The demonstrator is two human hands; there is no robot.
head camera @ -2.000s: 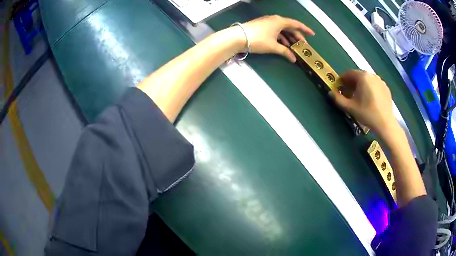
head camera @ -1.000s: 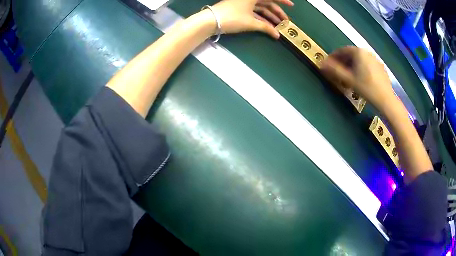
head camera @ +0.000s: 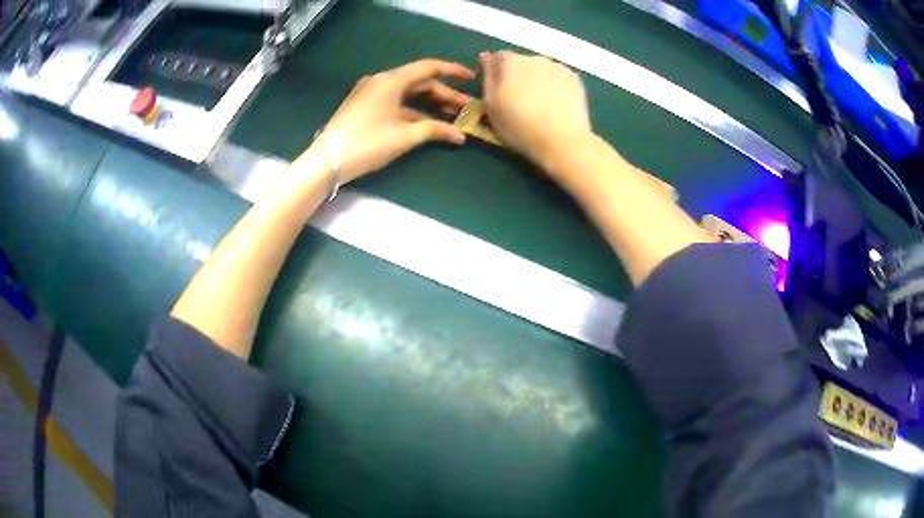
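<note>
A brass bar lies on the green conveyor belt. Only its left end shows clearly; my right hand and forearm hide most of the rest. My left hand is at that end, with thumb and fingertips bent around it. My right hand is over the bar near the same end, its fingers curled; what they grip is hidden. A second brass bar lies farther right beside the violet glow, partly behind my right sleeve.
The black curing unit stands at the right, with a crumpled tissue and a spare brass bar. A white machine edge with a red knob is at the left. A silver rail runs before the belt.
The view has turned, bringing in the machine at left and the spare bar at right. My right hand has moved along the bar to its left end, close to my left hand.
</note>
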